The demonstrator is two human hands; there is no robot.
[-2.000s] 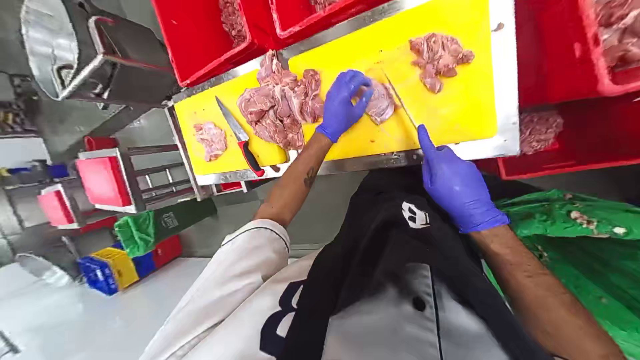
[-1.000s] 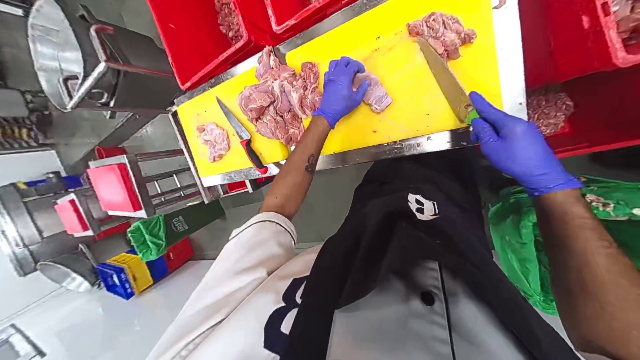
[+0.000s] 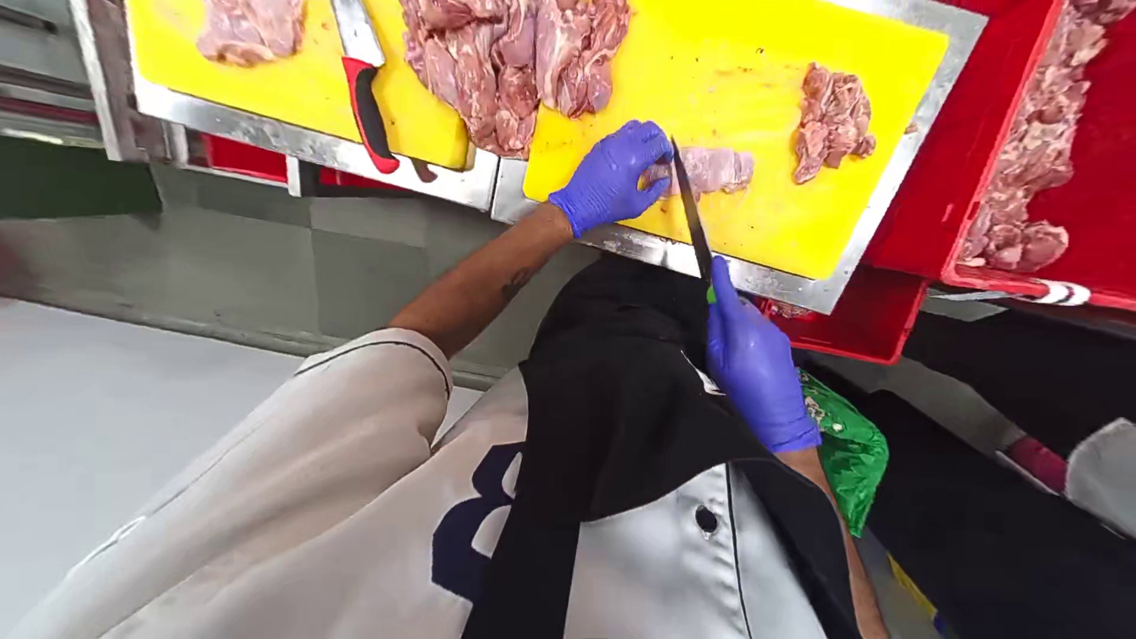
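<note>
My left hand point(image 3: 619, 177), in a blue glove, holds the left end of a pale strip of raw meat point(image 3: 715, 170) on the yellow cutting board point(image 3: 772, 226). My right hand point(image 3: 750, 355), gloved too, grips the green handle of a kitchen knife point(image 3: 691, 209). Its blade crosses the strip just right of my left fingertips. To the right lies a small heap of cut meat point(image 3: 832, 122). A larger pile of raw meat point(image 3: 497, 75) is at the upper left, spanning two boards. Beside it rests a second knife with a red and black handle point(image 3: 368, 115).
A flat meat piece point(image 3: 251, 31) lies on the left board point(image 3: 319, 98). Metal edging point(image 3: 914, 160) surrounds the boards. At the right stands a red crate point(image 3: 985, 169) with meat point(image 3: 1034, 169). A green plastic bag point(image 3: 852, 453) hangs below, near another person's sleeve point(image 3: 1100, 475).
My right hand has brought the knife from beside the small heap back to the strip under my left hand. The view has shifted strongly.
</note>
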